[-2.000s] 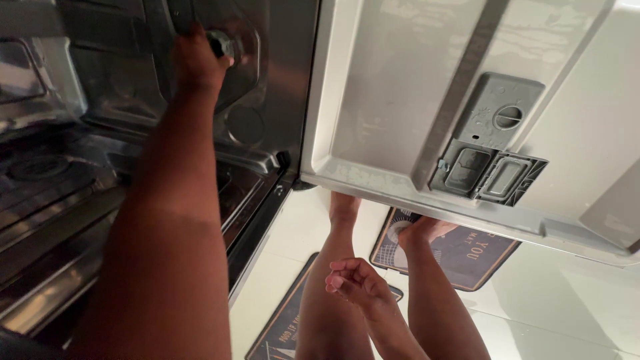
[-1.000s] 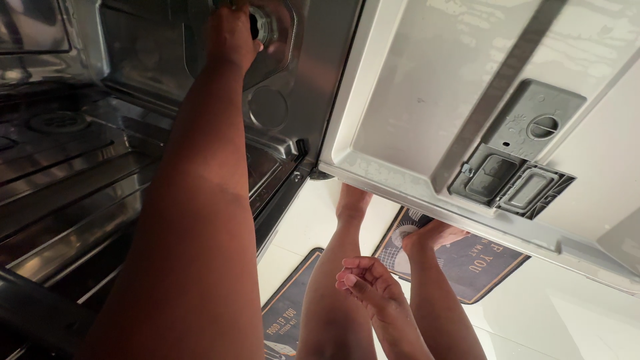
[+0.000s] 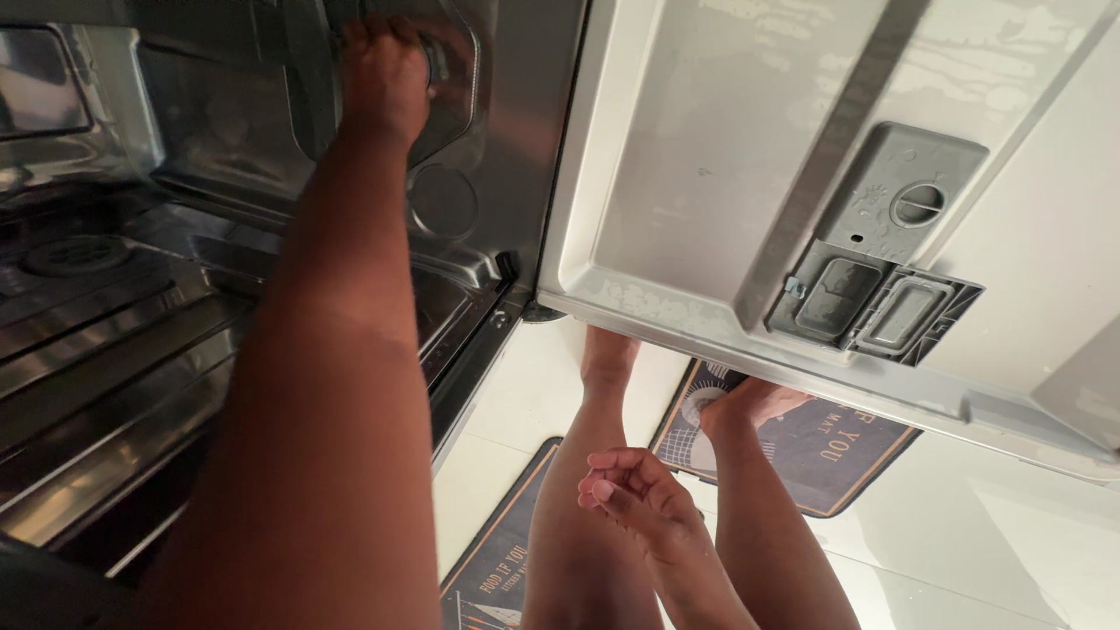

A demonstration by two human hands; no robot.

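Observation:
Up inside the dark metal tub of a dishwasher (image 3: 201,184), my left hand (image 3: 382,74) rests against a round fitting (image 3: 436,61) on the tub wall. My fingers and the back of the hand cover much of it, so whether they grip a part is hidden. My right hand (image 3: 643,494) hangs low in front of my legs, with fingers loosely curled and nothing in it. To the right stands the open dishwasher door (image 3: 691,166), whose grey detergent dispenser (image 3: 875,245) has its lid flipped back and a round dial above.
Lower left are metal ridges (image 3: 114,350) and a round grated part (image 3: 77,255) of the tub. The door's edge (image 3: 665,324) passes above my feet. Dark printed mats (image 3: 840,472) lie on the pale tiled floor (image 3: 954,560), one under my foot.
My left hand stays at the round fitting, and now covers more of it than before. The right hand remains low, loosely curled. The view has shifted somewhat.

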